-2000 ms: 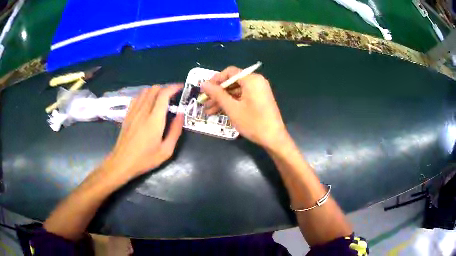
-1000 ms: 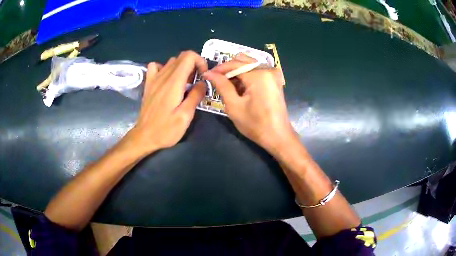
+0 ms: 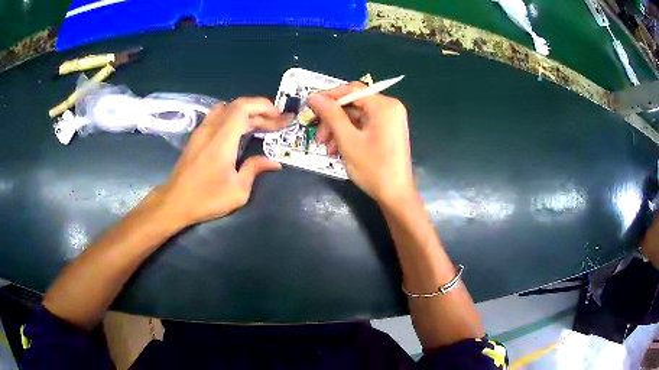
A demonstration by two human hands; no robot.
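The open white power strip housing (image 3: 307, 160) lies on the dark green bench, with a small green board, thin wires and a black block showing inside. My left hand (image 3: 224, 162) holds the housing's left edge, thumb at its lower corner and fingers at its upper left side. My right hand (image 3: 365, 137) grips a slim off-white stick (image 3: 372, 88) like a pen over the housing. The stick's lower tip is near the black block; exact contact cannot be told. My right fingers hide the housing's right part. The bagged white cord (image 3: 137, 113) lies left of the housing.
Yellow-handled cutters (image 3: 88, 63) lie at the upper left beside the bag. A blue sheet (image 3: 217, 13) lies along the far edge. A worn rail (image 3: 462, 36) borders the green conveyor, which carries white cords (image 3: 524, 23). Part of another person's arm (image 3: 651, 246) shows at the right edge.
My left hand has opened wider and moved from the parts inside to the housing's left edge. The stick now points up and right, more of the housing's inside shows, and the camera view has shifted.
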